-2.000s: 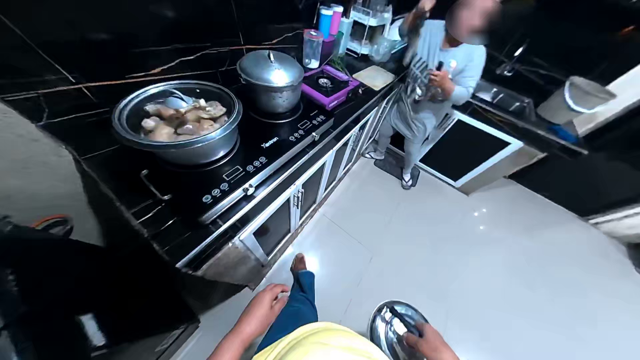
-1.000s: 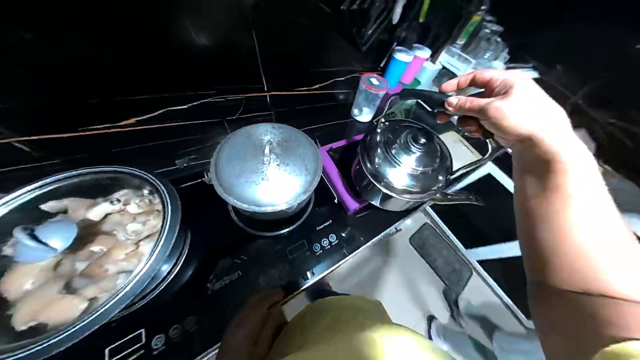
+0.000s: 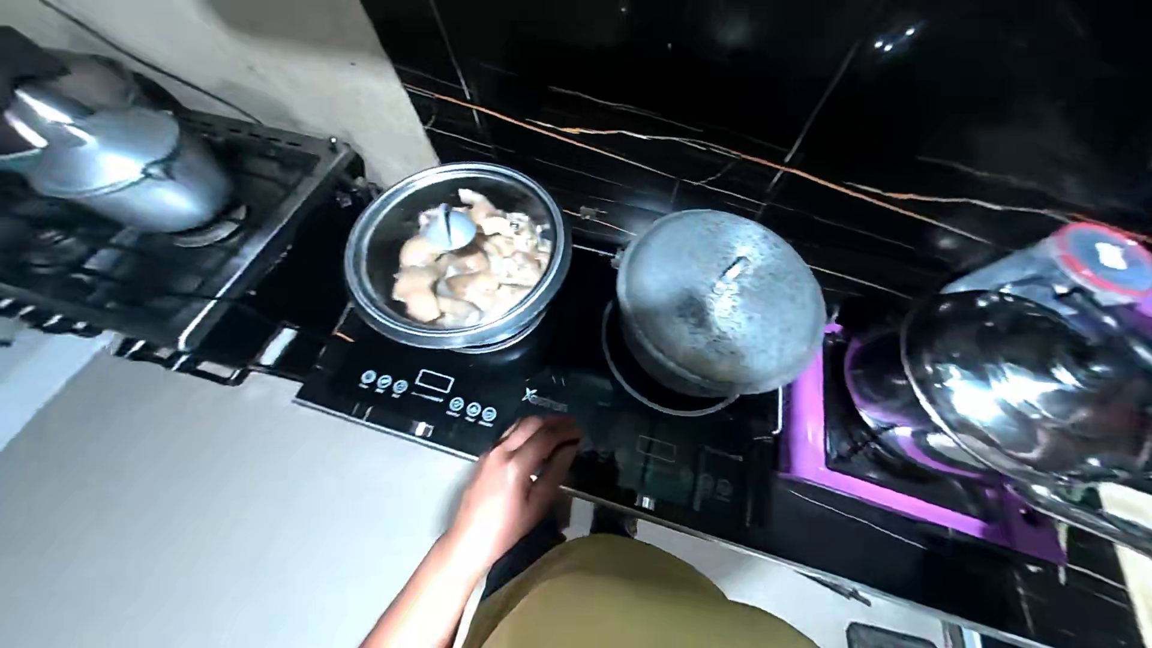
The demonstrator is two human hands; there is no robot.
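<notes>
My left hand (image 3: 520,481) hovers at or rests on the front edge of the black glass cooktop (image 3: 576,450), fingers curled; whether it touches the glass I cannot tell. Behind it to the left, a metal pot (image 3: 360,270) of pale meat pieces (image 3: 472,279) stands under a glass lid with a light knob (image 3: 450,229). Right of that stands a dull aluminium pot (image 3: 720,306) with its lid on. At the far right a shiny metal lid or vessel (image 3: 1017,387) tilts over the purple-framed stove (image 3: 846,477). My right hand is out of view.
On the left, a gas stove (image 3: 270,234) carries a large aluminium pot (image 3: 162,180). A clear container with a red-rimmed lid (image 3: 1102,261) stands at the back right. Black wall tiles (image 3: 720,90) rise behind the cooktop. Pale floor (image 3: 225,504) shows below the counter.
The view has swung left along the counter. My right hand, at the shiny kettle's handle a second ago, is out of view. My left hand now shows over the cooktop's front edge.
</notes>
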